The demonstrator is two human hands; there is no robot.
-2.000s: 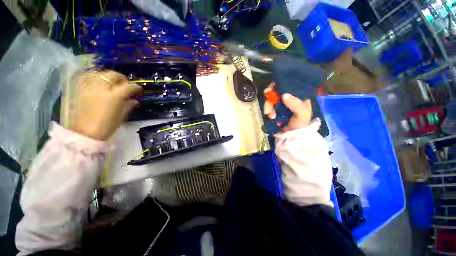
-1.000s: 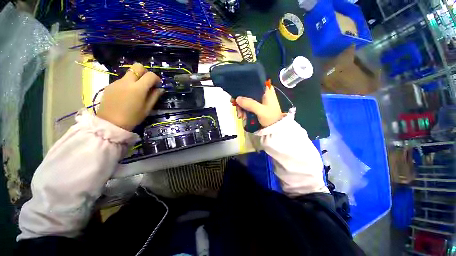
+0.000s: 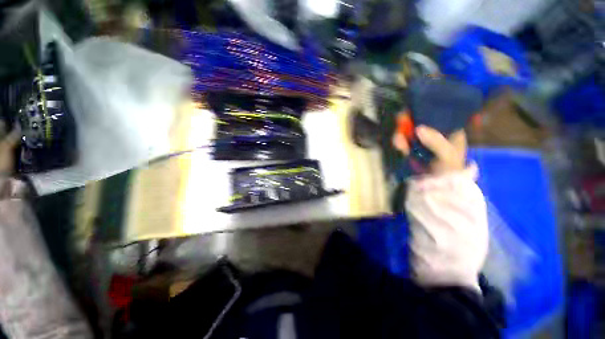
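The view is blurred. My right hand (image 3: 438, 147) holds the dark soldering gun (image 3: 443, 104) with orange-red trigger parts, right of the board and away from the panels. My left hand (image 3: 8, 151) is at the far left edge, mostly cut off, beside a black socket panel (image 3: 43, 122) with a yellow wire; its grip cannot be made out. Two more black panels lie on the white mat (image 3: 202, 198): a back one (image 3: 259, 126) with yellow and blue wires and a front one (image 3: 275, 185), tilted, with a yellow wire.
Blue and brown wires (image 3: 255, 63) lie beyond the panels. White translucent sheeting (image 3: 123, 106) spreads at left. A dark piece (image 3: 363, 128) sits near the mat's right edge. At right are a large blue bin (image 3: 531, 232), a small blue bin (image 3: 468, 53) and cardboard (image 3: 514, 122).
The view has swung left. My left hand has left the back panel for the far-left one. The gun has drawn back right from the back panel, still in my right hand.
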